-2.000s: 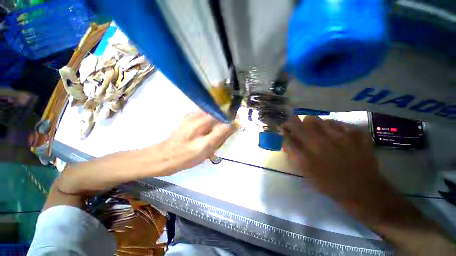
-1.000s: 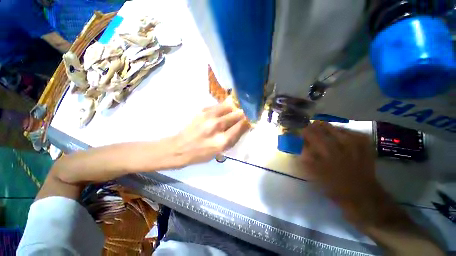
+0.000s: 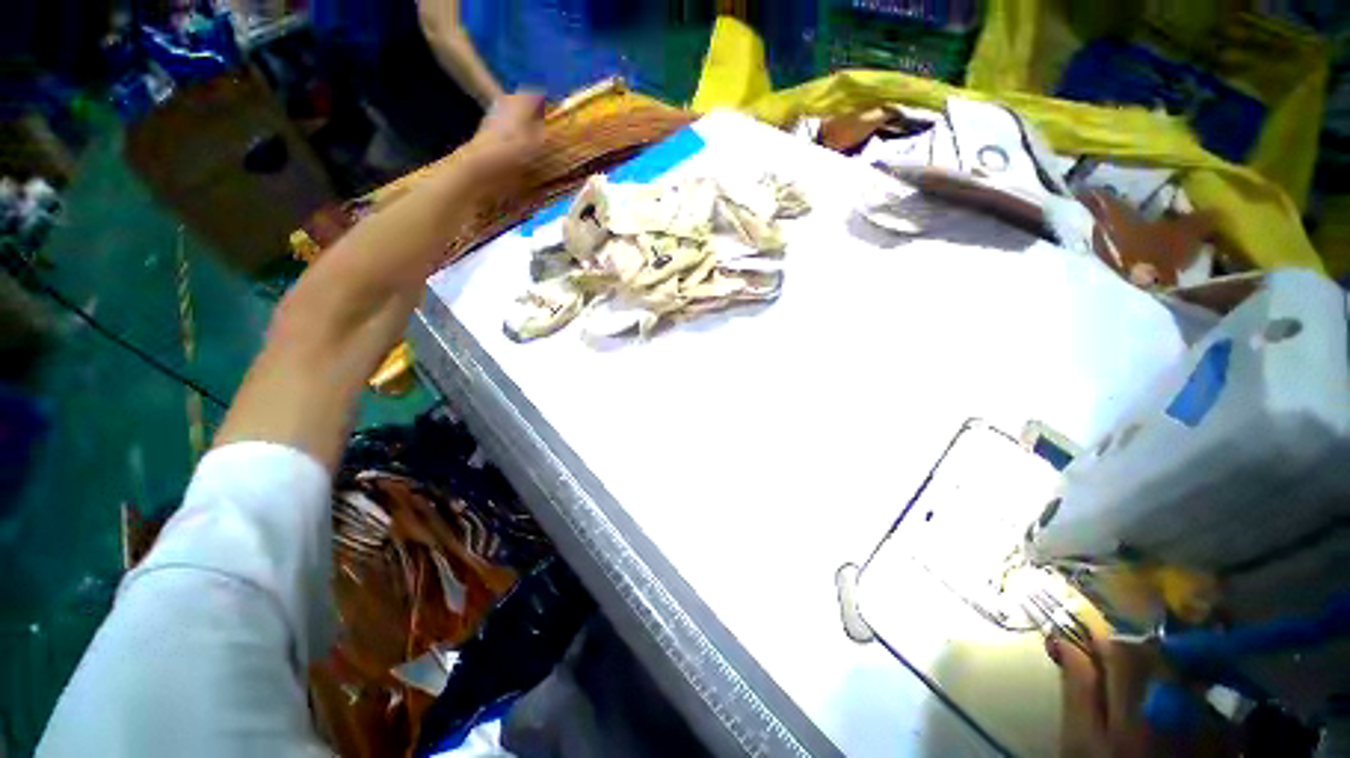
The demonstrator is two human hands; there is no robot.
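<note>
My left hand [image 3: 511,131] is stretched out to the stack of brown panels [image 3: 629,131] at the table's far left edge. Its fingers are small and blurred, so a grip cannot be made out. My right hand [image 3: 1099,684] is low at the right, dark and partly hidden, close to the needle area of the white sewing machine [image 3: 1236,444]. What it holds cannot be told. A heap of small pale pieces [image 3: 674,264] lies on the white table beside the stack. No panel shows clearly under the needle.
The white table has a grey ruler-marked edge [image 3: 629,570]. Below it is a black bag [image 3: 511,637] with brown pieces. A yellow sack [image 3: 1229,185] with white and brown pieces stands beyond the table. Another person's forearm [image 3: 456,48] is behind my left hand. A cardboard box [image 3: 222,170] stands at far left.
My left hand has left the needle area and moved out to the brown stack. The view has swung left, so the machine and my right hand now sit at the lower right.
</note>
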